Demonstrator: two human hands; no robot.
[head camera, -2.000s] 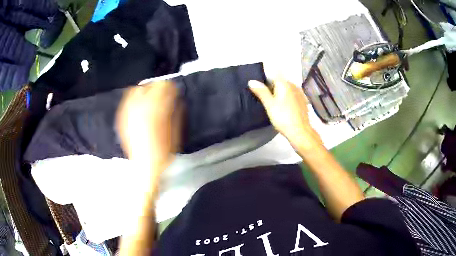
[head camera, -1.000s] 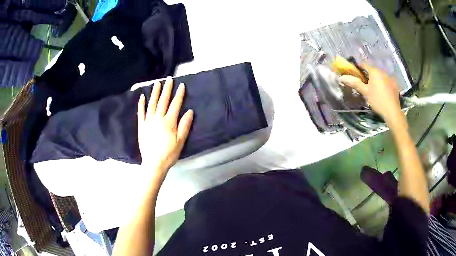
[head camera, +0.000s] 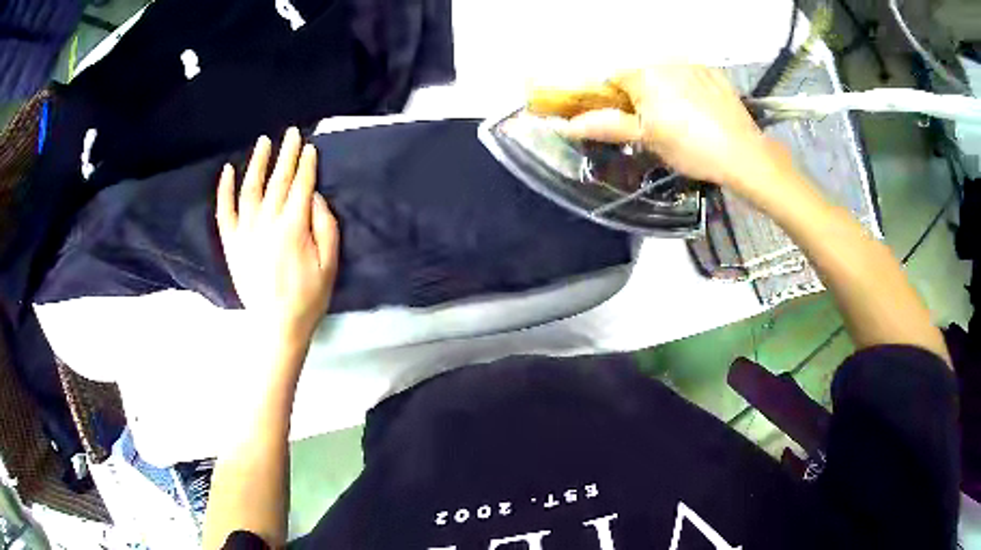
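The dark coat (head camera: 231, 81) lies across the upper left, with several small white toggle loops (head camera: 190, 64) on it. Its sleeve (head camera: 420, 210) lies flat over a pale padded sleeve board (head camera: 473, 319). My left hand (head camera: 282, 242) rests flat on the sleeve, fingers spread, gripping nothing. My right hand (head camera: 688, 120) is closed around the orange-brown handle of the steam iron (head camera: 559, 167). The iron is over the sleeve's right end, its tip pointing left. Whether the soleplate touches the cloth is hard to tell.
The grey striped iron rest pad (head camera: 801, 161) is at the right end of the white table (head camera: 183, 397). A pale hose (head camera: 882, 102) runs from the iron to the right edge. A brown woven basket (head camera: 27, 430) stands at the left. Dark garments hang at the lower right.
My right hand has taken hold of the iron and brought it left from the pad onto the sleeve. My left hand moved onto the sleeve and stays flat there. The view has shifted slightly.
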